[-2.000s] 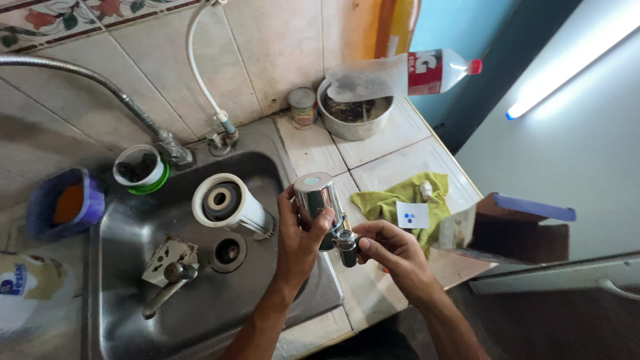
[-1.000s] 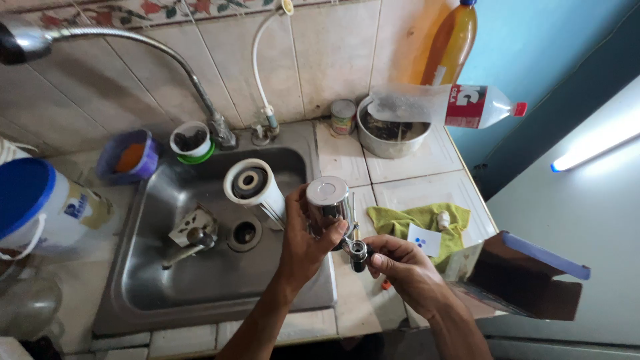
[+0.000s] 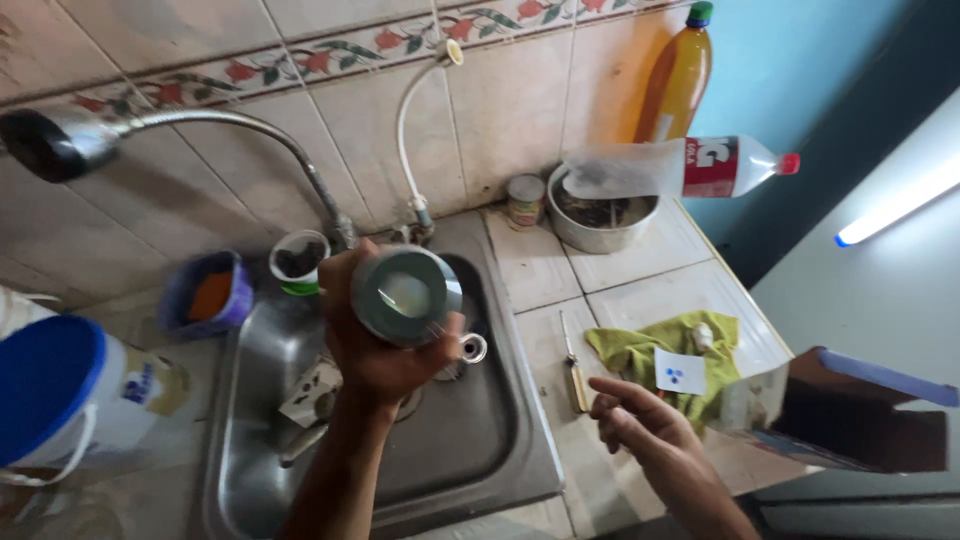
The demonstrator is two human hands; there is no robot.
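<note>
My left hand (image 3: 382, 337) grips a chrome cylindrical housing (image 3: 405, 296) and holds it over the steel sink, its round end facing me. A small ringed metal fitting (image 3: 472, 348) shows at the housing's lower right. My right hand (image 3: 637, 427) holds nothing, its index finger extended over the tiled counter. Just beyond that fingertip lies a screwdriver with a yellowish handle (image 3: 576, 384). To the right, a green cloth (image 3: 626, 341) bears a white card with blue dots (image 3: 679, 371) and a small white piece (image 3: 703, 336). The white cylinder seen earlier in the sink is hidden.
A flexible faucet (image 3: 247, 120) arches over the steel sink (image 3: 544, 450). At left are a blue-lidded bucket (image 3: 49, 386) and a purple container (image 3: 244, 296). Behind the counter stand a can (image 3: 525, 201) and a metal pot (image 3: 600, 238) beneath a cut cola bottle (image 3: 709, 166). An open box (image 3: 862, 412) is at right.
My right hand has let go of the fitting and moved right, away from the housing. My left hand has tilted the housing and moved it left over the sink.
</note>
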